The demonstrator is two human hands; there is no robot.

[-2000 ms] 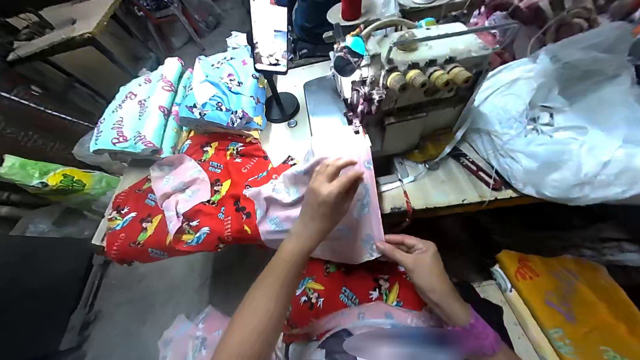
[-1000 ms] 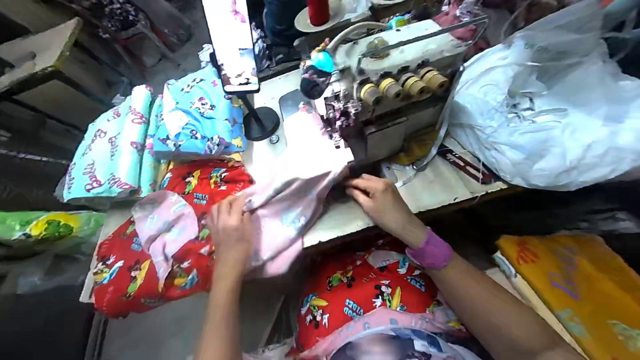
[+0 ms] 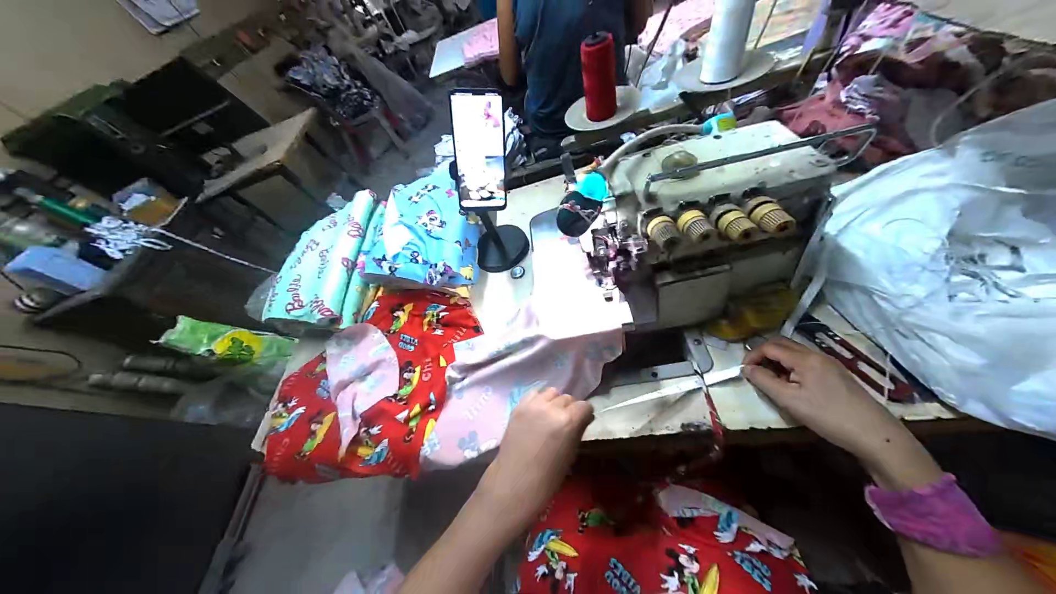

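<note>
My left hand [image 3: 544, 425] is curled at the edge of pale pink printed cloth [image 3: 495, 388]; its fingertips are hidden, so what it grips is unclear. The cloth runs up under the presser area of an overlock sewing machine [image 3: 718, 198]. Between finger and thumb, my right hand [image 3: 813, 392] pinches a narrow white strip [image 3: 668, 396], whose thin end points toward my left hand. Red cartoon-print fabric [image 3: 412, 355] lies left of the pink cloth on the machine table. More red printed fabric [image 3: 643, 544] is below the table edge, close to me.
A phone [image 3: 478, 148] on a round black stand is behind the cloth. Folded blue [image 3: 425, 231] and mint [image 3: 318, 272] fabrics lie at left. Red [image 3: 599, 78] and white [image 3: 726, 41] thread cones stand behind. A white plastic bag [image 3: 949, 264] sits at right; a person [image 3: 561, 66] is beyond.
My left hand has moved right along the pink cloth since one second ago. My right hand has moved right, away from the needle area, and now holds the white strip. The view has shifted.
</note>
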